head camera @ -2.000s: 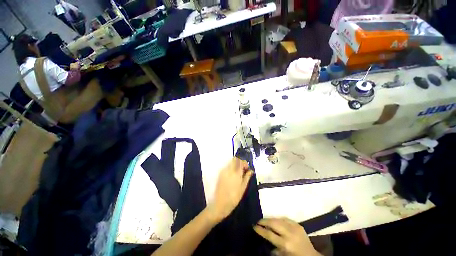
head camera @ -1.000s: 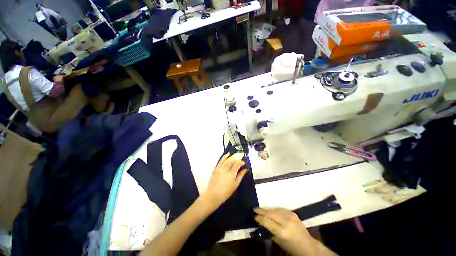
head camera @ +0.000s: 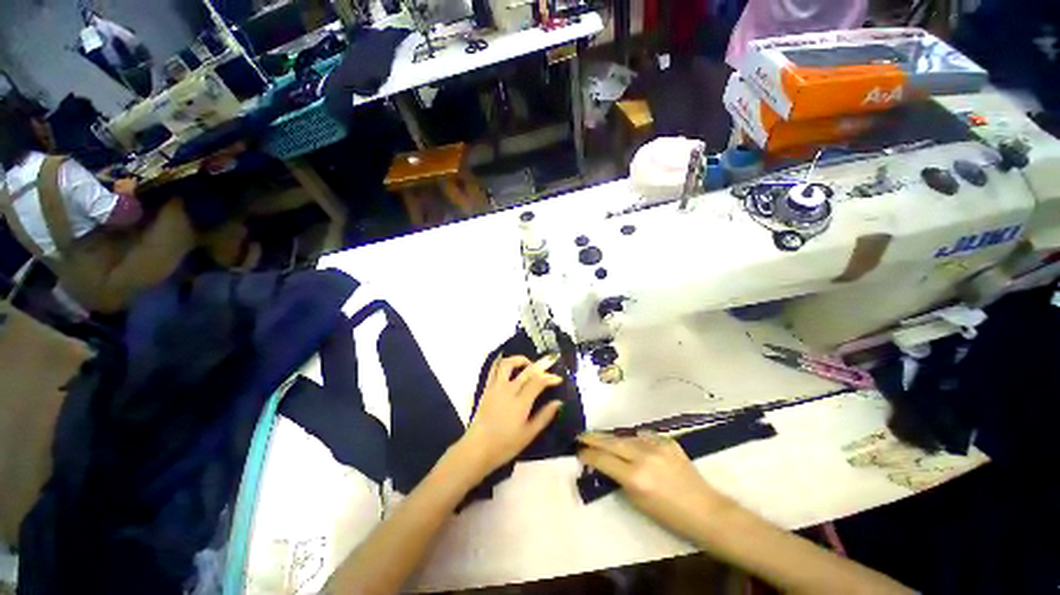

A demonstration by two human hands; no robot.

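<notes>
A black fabric piece (head camera: pixel 494 389) lies on the white table with its far end under the presser foot (head camera: pixel 542 337) of the sewing machine. My left hand (head camera: pixel 511 409) rests flat on it, fingers spread, just in front of the foot. My right hand (head camera: pixel 637 463) is at the piece's near right edge, fingertips down on the cloth; whether it pinches it is unclear. A black strip, perhaps a zip (head camera: pixel 727 435), lies partly under my right hand and sticks out to the right. More black panels (head camera: pixel 413 395) lie left of my left hand.
A navy cloth pile (head camera: pixel 163 395) covers the left side beside a turquoise basket rim (head camera: pixel 252 482). Pink-handled snips (head camera: pixel 819 365) lie on the machine bed. The JUKI machine arm (head camera: pixel 744 256) spans the right, with orange-and-white boxes (head camera: pixel 831 93) behind. A person (head camera: pixel 76 215) sits at the far left.
The black piece has moved forward towards the foot, and its near part now lies on the table. My right hand and the strip have moved forward too. My left hand has stayed near the foot.
</notes>
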